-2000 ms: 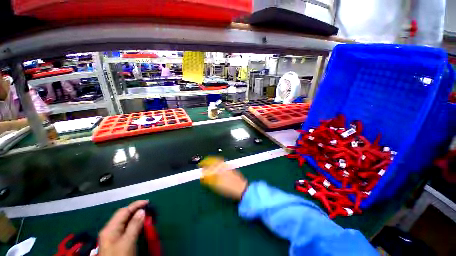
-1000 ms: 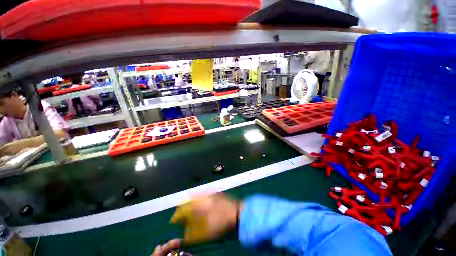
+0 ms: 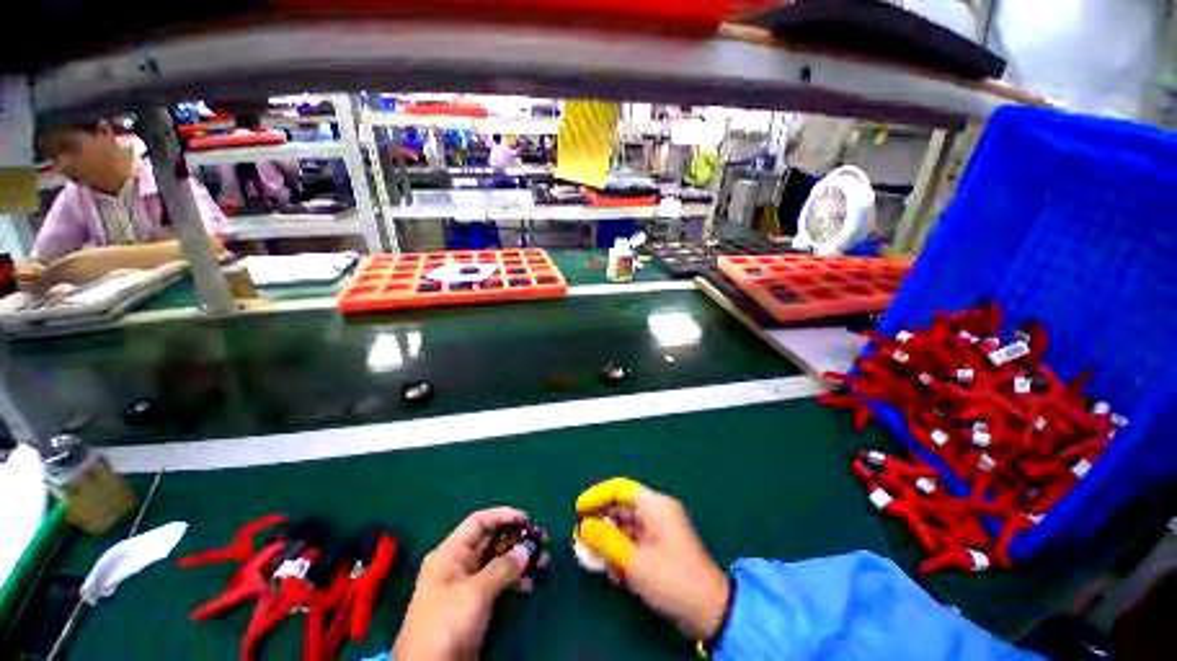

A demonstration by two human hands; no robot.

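Observation:
My left hand (image 3: pixel 467 584) holds a round electronic unit (image 3: pixel 515 548) at the lower middle, its coloured inside partly showing. My right hand (image 3: pixel 661 555), with yellow finger cots (image 3: pixel 611 517) on thumb and finger, is just to the right, apart from the left hand. It pinches something small and pale between the cots; what it is cannot be told. Several red spring clamps (image 3: pixel 278 584) lie on the green mat left of my left hand, some with black discs in their jaws.
A blue crate (image 3: pixel 1033 245) of red clamps tilts at right, some clamps spilling out. Round units (image 3: pixel 416 391) lie on the dark conveyor. A compartment tray (image 3: pixel 452 294) stands beyond it. A small bottle (image 3: pixel 88 484) and white wipe (image 3: pixel 133 559) are at left. A person sits far left.
The view has shifted, bringing the clamps and bottle at lower left into sight. My right hand has moved away from my left, and the unit in my left hand now shows more fully.

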